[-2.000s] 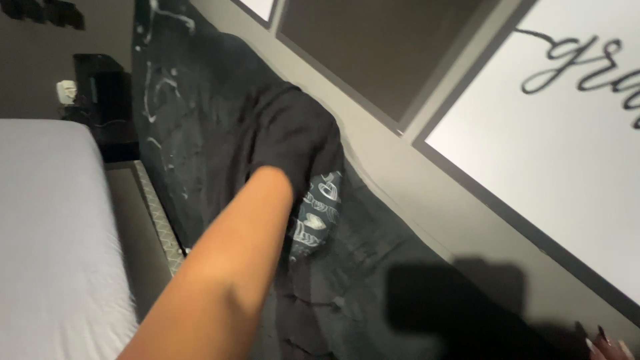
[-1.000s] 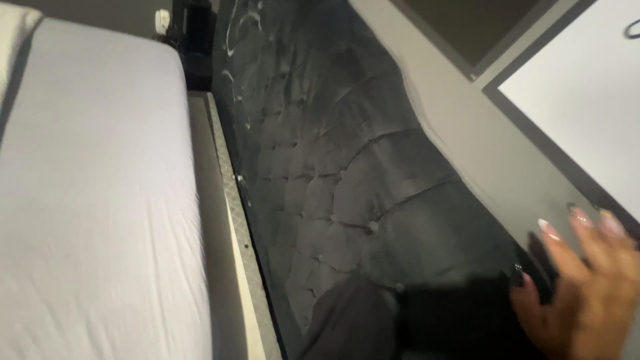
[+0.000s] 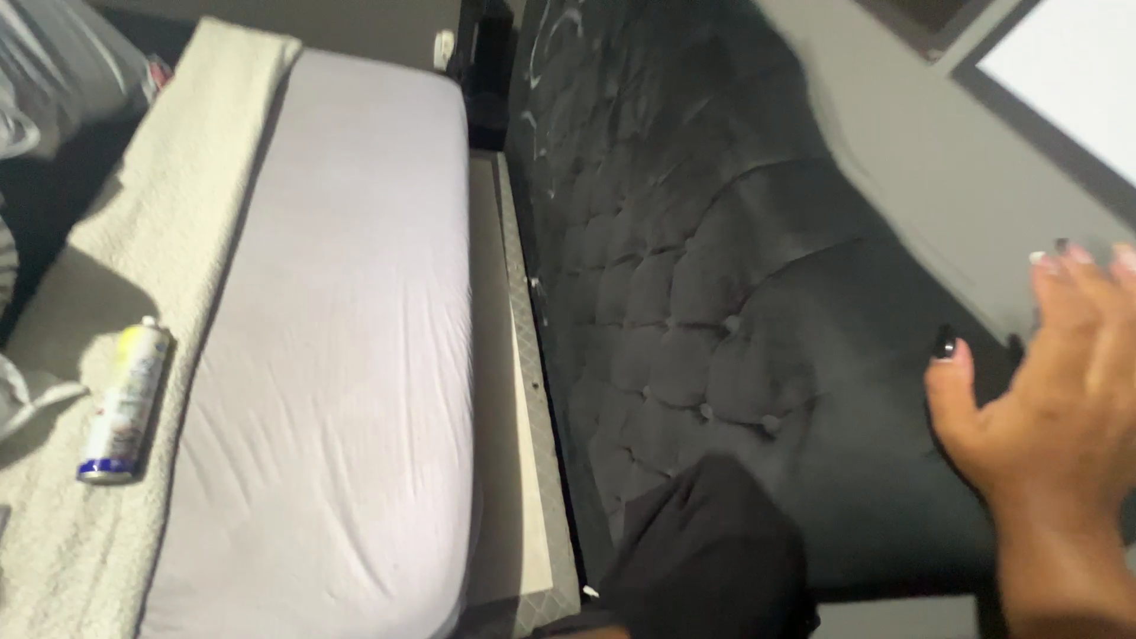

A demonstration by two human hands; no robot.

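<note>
My right hand (image 3: 1065, 373) is at the right edge, fingers spread against the grey wall beside the headboard's top edge, holding nothing. The black tufted fabric headboard (image 3: 825, 355) runs up the middle, with whitish streaks (image 3: 537, 53) near its far end. Dark cloth (image 3: 710, 550), which looks like a clothed knee, covers its lower part. My left hand is out of view; a sliver of skin shows at the bottom edge. A spray can (image 3: 127, 399) with a yellow top part and blue base lies on a cream fleecy blanket (image 3: 200, 169).
A mattress with a pale sheet (image 3: 355, 311) stands left of the headboard, with the bed base's patterned edge (image 3: 531, 382) in the gap. Clear plastic wrapping (image 3: 71, 71) lies at the upper left. Framed pictures (image 3: 1065, 80) hang on the wall at the upper right.
My left arm, laid over the headboard two seconds ago with dark, white-marked cloth around the hidden hand, has gone out of view. The view has swung left, bringing in the can.
</note>
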